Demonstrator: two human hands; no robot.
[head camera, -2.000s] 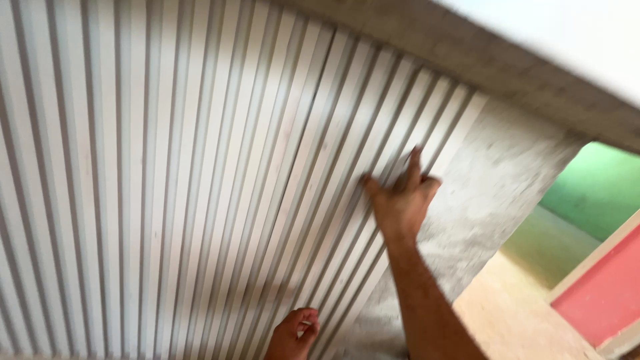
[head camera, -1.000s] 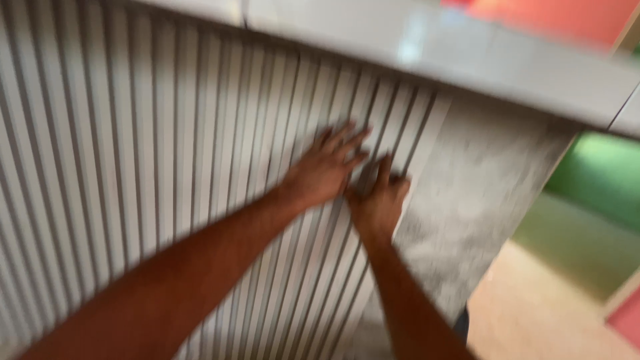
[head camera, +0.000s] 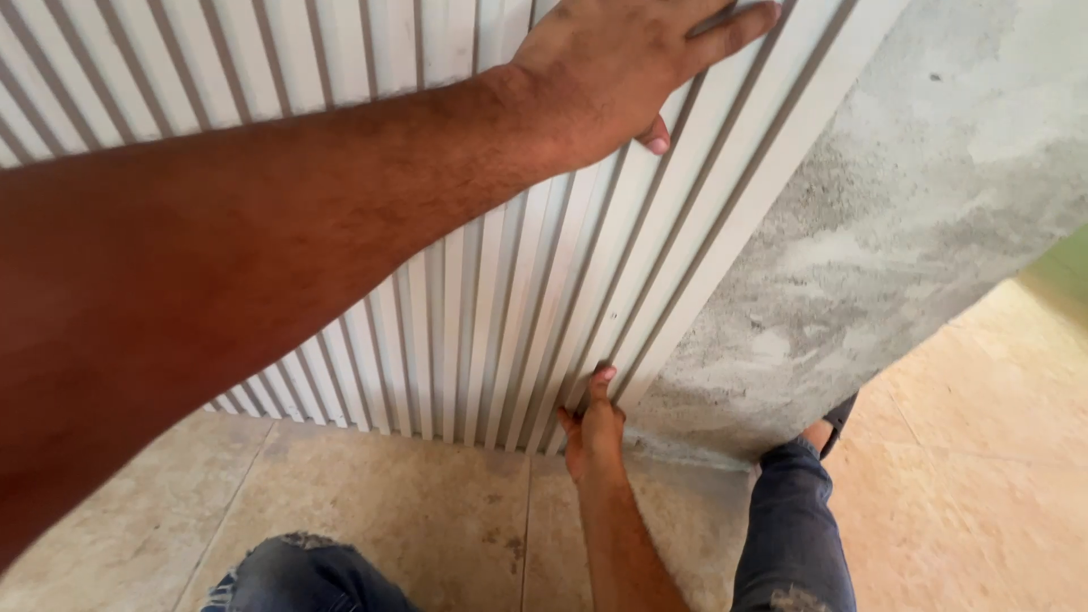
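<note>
A white fluted wall panel (head camera: 463, 331) stands upright against a bare cement wall (head camera: 790, 280). Its right edge strip runs beside the exposed cement. My left hand (head camera: 629, 68) lies spread on the upper right part of the panel, palm toward the ribs, with the upper fingers cut off by the frame's top. Low down, near the panel's bottom right corner, my right hand (head camera: 597, 425) presses its fingertips on the last ribs, fingers apart. Neither hand is closed around anything. My left forearm hides a broad part of the panel.
Beige floor tiles (head camera: 382, 489) meet the panel's lower edge. My jeans-covered knee (head camera: 306, 574) is at the bottom, and my other leg (head camera: 795, 518) is by the wall's right end. Beyond the wall's edge the tiled floor continues, beside a green surface (head camera: 1062, 268).
My right hand has moved from the panel's upper part down to its bottom corner. My left hand remains spread on the upper part. The view has tipped down toward the floor.
</note>
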